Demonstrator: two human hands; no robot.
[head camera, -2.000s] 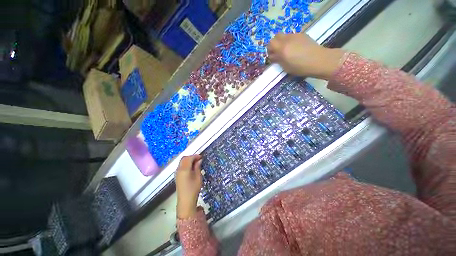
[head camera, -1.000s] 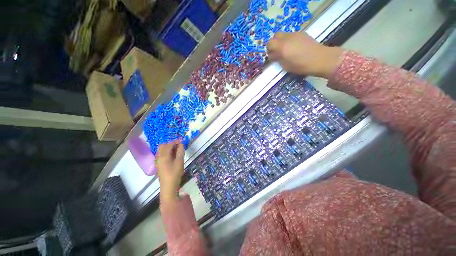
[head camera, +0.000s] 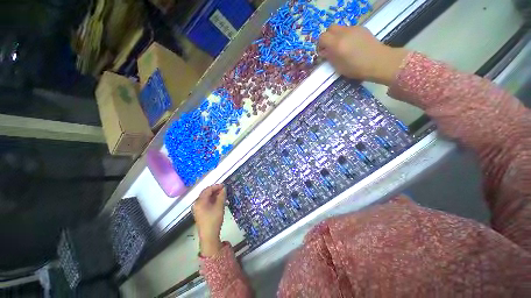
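A circuit board panel (head camera: 314, 157) with rows of small parts lies between the conveyor rails. Blue components (head camera: 195, 145) and brown-red components (head camera: 247, 84) lie loose on the parts tray (head camera: 233, 135) beyond it. My left hand (head camera: 211, 209) is at the panel's left end, by the far rail, fingertips bunched; whether a part is between them is too small to see. My right hand (head camera: 352, 52) is over the tray's near edge beside the right-hand pile, fingers curled; its fingertips' contents are hidden.
A pink-purple bin (head camera: 165, 173) stands at the blue pile's left end. Behind the tray are cardboard cartons (head camera: 121, 116) and a blue crate (head camera: 218, 26). Dark upright panels (head camera: 129, 233) stand at the lower left. A white rail (head camera: 279, 119) runs between tray and panel.
My left hand went from the panel's left end to the blue pile, then back toward the panel. My right hand has stayed near the tray edge. The view has shifted slightly.
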